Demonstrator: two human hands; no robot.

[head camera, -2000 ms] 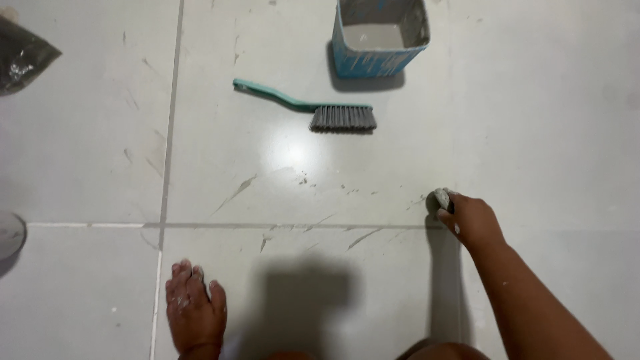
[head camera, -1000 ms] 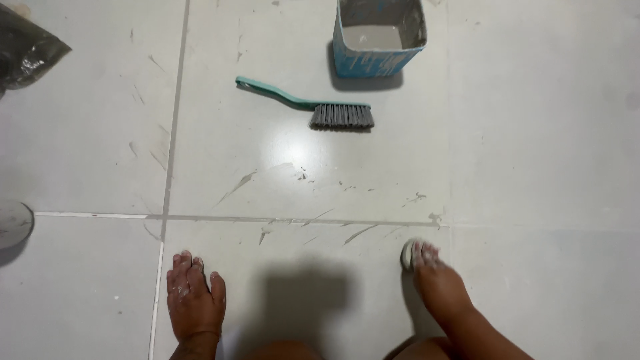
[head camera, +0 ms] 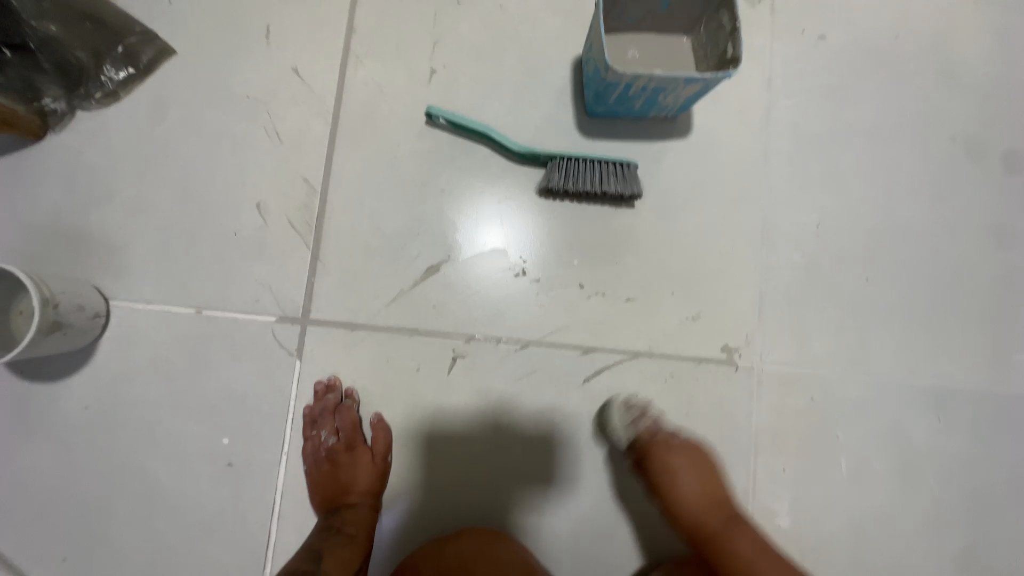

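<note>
My left hand rests palm down on a pale floor tile, just right of a tile joint, fingers apart and smeared with pale residue. At the lower right my right hand, blurred, grips a small rounded, whitish-grey object whose kind I cannot tell. Grey grout fills the joint ahead of both hands, with smears and crumbs around it. Beyond it lies a hand brush with a green handle and grey bristles. A blue plastic container holding pale grey paste stands behind the brush.
A white cylindrical container, spattered with residue, lies at the left edge. A dark plastic bag is at the upper left. My knees show at the bottom edge.
My right hand, with the small object in it, has moved from the right end of the grouted joint back toward me and to the left. My left hand stays flat on the tile.
</note>
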